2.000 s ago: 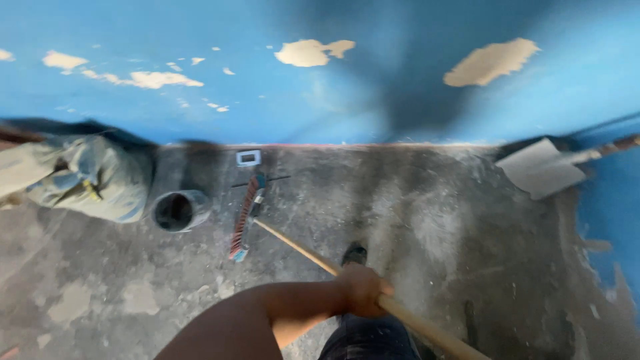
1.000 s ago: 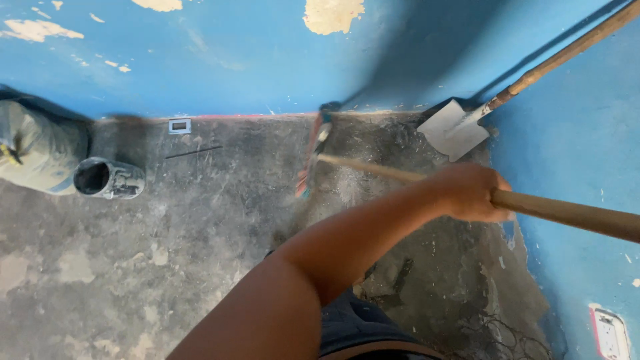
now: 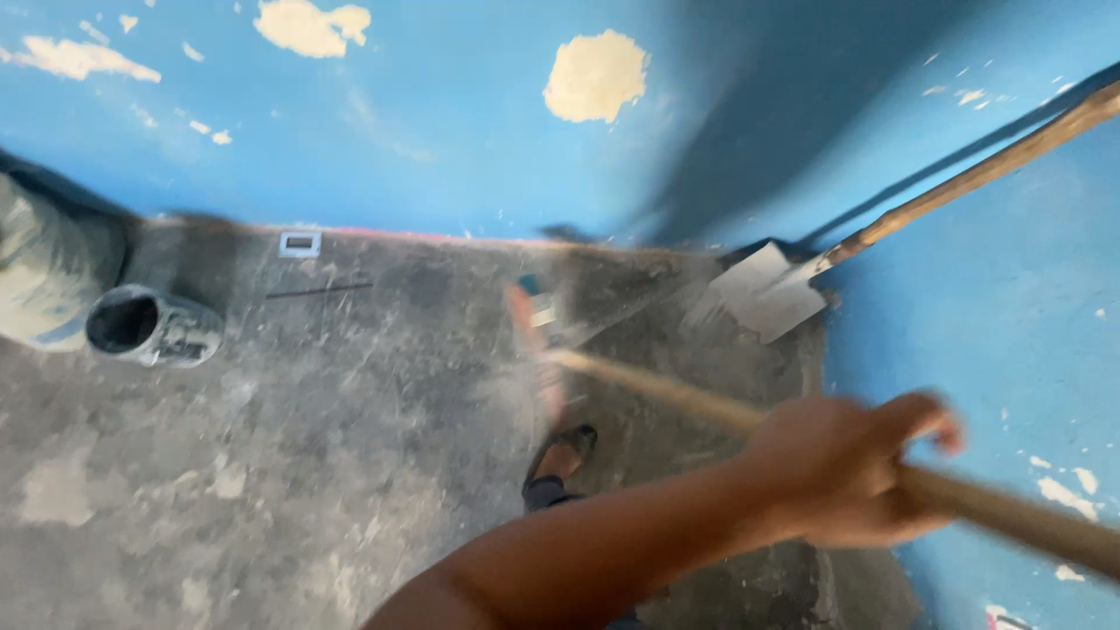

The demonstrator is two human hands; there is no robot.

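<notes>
My left hand (image 3: 862, 472) is curled around the wooden handle of a push broom (image 3: 665, 387), its arm reaching across from the lower left. The handle slants down-left from the right edge to the broom head (image 3: 532, 337), blurred, low over or on the concrete floor (image 3: 394, 420). Reddish bristles and a teal end show on the head. It lies just beyond my shod foot (image 3: 567, 451). My right hand is out of view. Right of the broom head, a shovel (image 3: 770, 293) rests blade down near the corner, its wooden shaft leaning along the wall.
A blue wall (image 3: 437, 131) with peeled patches runs across the far side and meets another at right. By the far wall at left are a bulging sack (image 3: 52, 262), a stained bucket lying on its side (image 3: 157, 328), a small rectangular frame (image 3: 300, 244) and a thin dark rod (image 3: 319, 290).
The broom head first moved right, away from beside the small frame to near the far wall. Since then it has come back from the wall toward my foot. My left hand has stayed on the handle.
</notes>
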